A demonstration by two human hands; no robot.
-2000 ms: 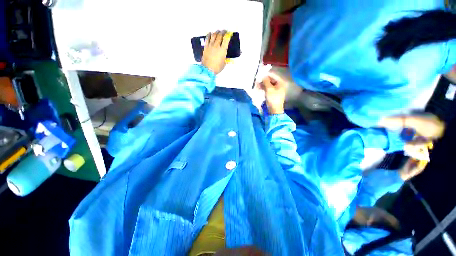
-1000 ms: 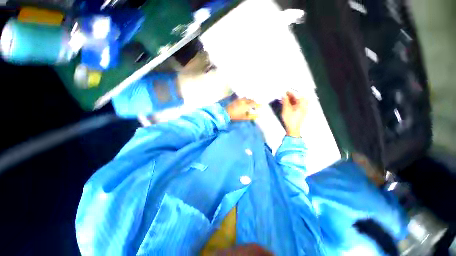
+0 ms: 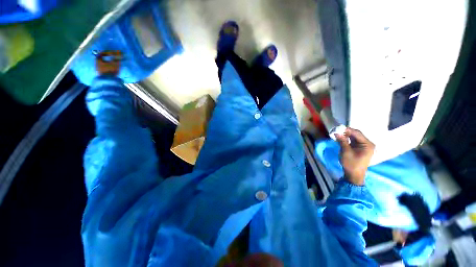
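Observation:
My left hand [image 3: 108, 63] is at the upper left, its fingers closed at the rim of a blue plastic stool [image 3: 169, 32]; the fingertips are blurred. My right hand [image 3: 357, 154] is at the right, just off the near edge of the white board [image 3: 365, 31]. Its thumb and fingertips pinch a small crumpled white cloth [image 3: 338, 131]. A black phone-like slab [image 3: 405, 105] lies on the board beyond the right hand, not touched. Tiny dark and reddish marks show on the board above it.
An open brown cardboard box [image 3: 194, 128] stands on the floor left of my legs. A green-topped bench [image 3: 47, 57] with a white edge is at the upper left. A person in a blue smock [image 3: 402, 187] is at the lower right. Something red shows beside the board.
The view has swung down to the floor and my feet. The left hand has gone from the board to the stool at the left. The right hand is off the board, cloth in its fingertips.

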